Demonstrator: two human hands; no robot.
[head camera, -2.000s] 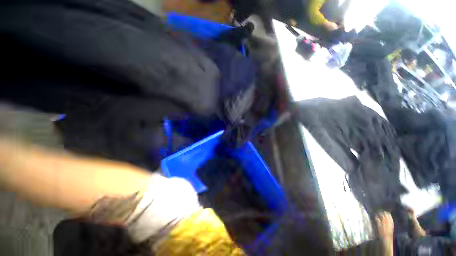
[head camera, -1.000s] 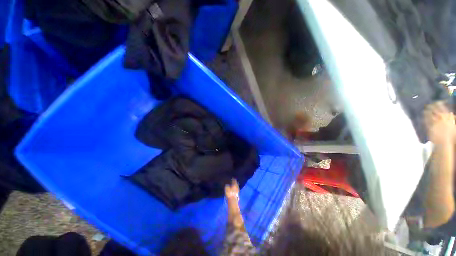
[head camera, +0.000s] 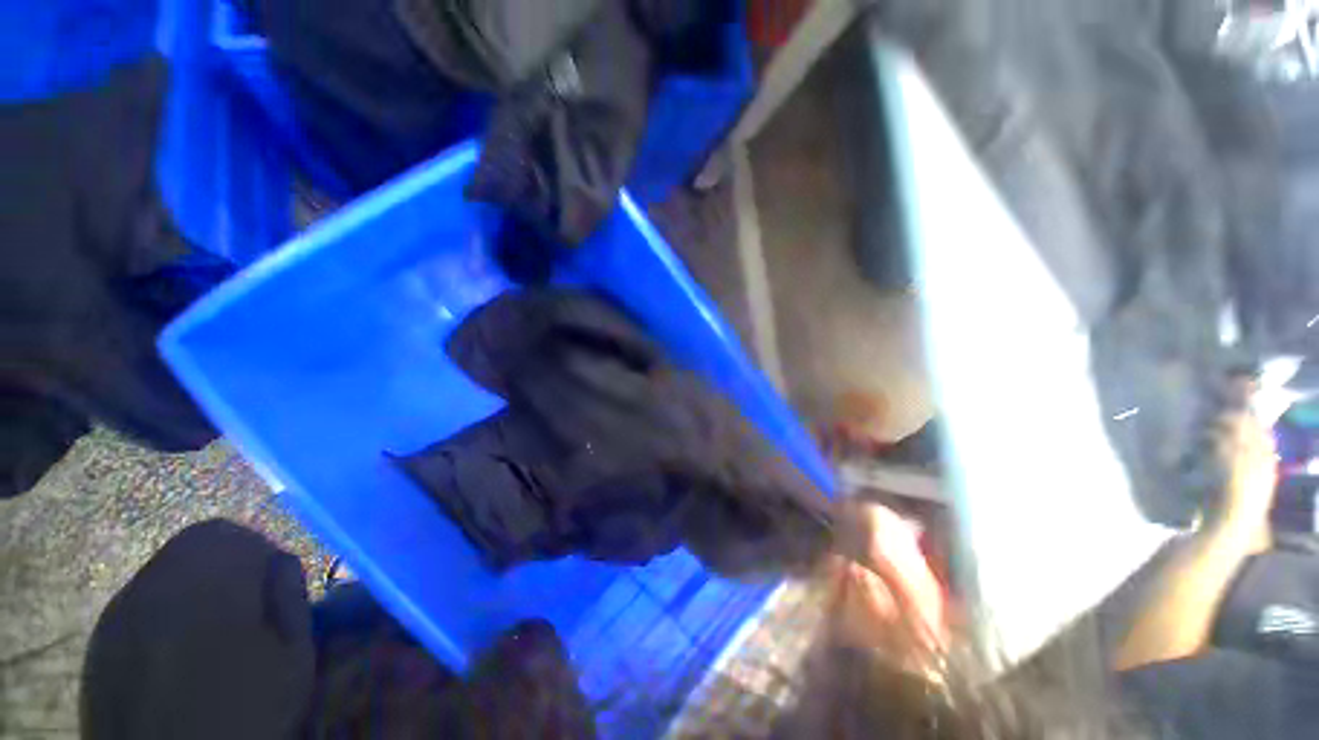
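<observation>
A blue plastic bin (head camera: 333, 376) stands tilted in the picture with its open top towards me. A black garment (head camera: 608, 448) lies crumpled inside it, its right end drawn over the bin's right rim. My right hand (head camera: 897, 564), blurred, is at the lower right, closed on that end of the garment; its fingers are partly hidden by blur. My left hand is not in view.
More dark garments (head camera: 564, 130) hang over the bin's far rim, beside other blue bins (head camera: 224, 159). A white worktable (head camera: 1013, 362) bears dark garments at right. Another person's forearm (head camera: 1193, 578) reaches there. Dark rounded shapes (head camera: 203, 636) are at lower left.
My right hand has moved from inside the bin to the right, and the garment's end has stretched with it over the rim. The bin sits further right in the picture.
</observation>
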